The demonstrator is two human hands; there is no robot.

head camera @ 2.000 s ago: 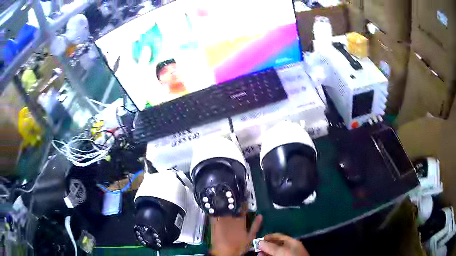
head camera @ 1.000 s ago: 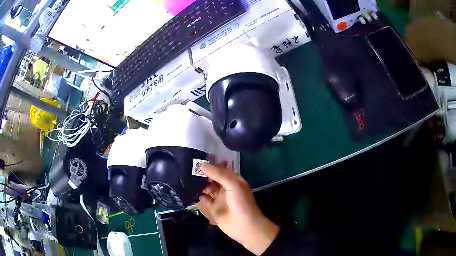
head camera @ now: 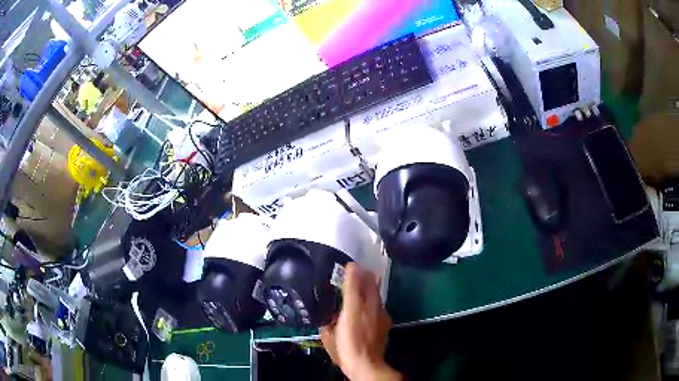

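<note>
Three white-and-black dome cameras stand on the green mat. The middle camera (head camera: 301, 286) has its lens and LED side turned to the lower left. A small pale label (head camera: 339, 274) lies on its black right side. My right hand (head camera: 361, 327) is against that side, its upper fingertip beside the label and its lower fingers partly hidden near the ball's underside. The left camera (head camera: 231, 290) stands close beside it and also shows a pale label. The right camera (head camera: 423, 212) shows its plain black back. My left hand is not in view.
A keyboard (head camera: 327, 97) rests on white boxes (head camera: 298, 164) behind the cameras, below the monitor (head camera: 223, 56). A mouse (head camera: 542, 199), a smartphone (head camera: 615, 173) and a power supply (head camera: 547, 67) are at the right. Tangled white cables (head camera: 149, 195) lie at the left.
The view has swung back up and left, so the cameras sit lower and further right in the picture. My thumb no longer covers the label's edge; the hand is flatter against the camera's side.
</note>
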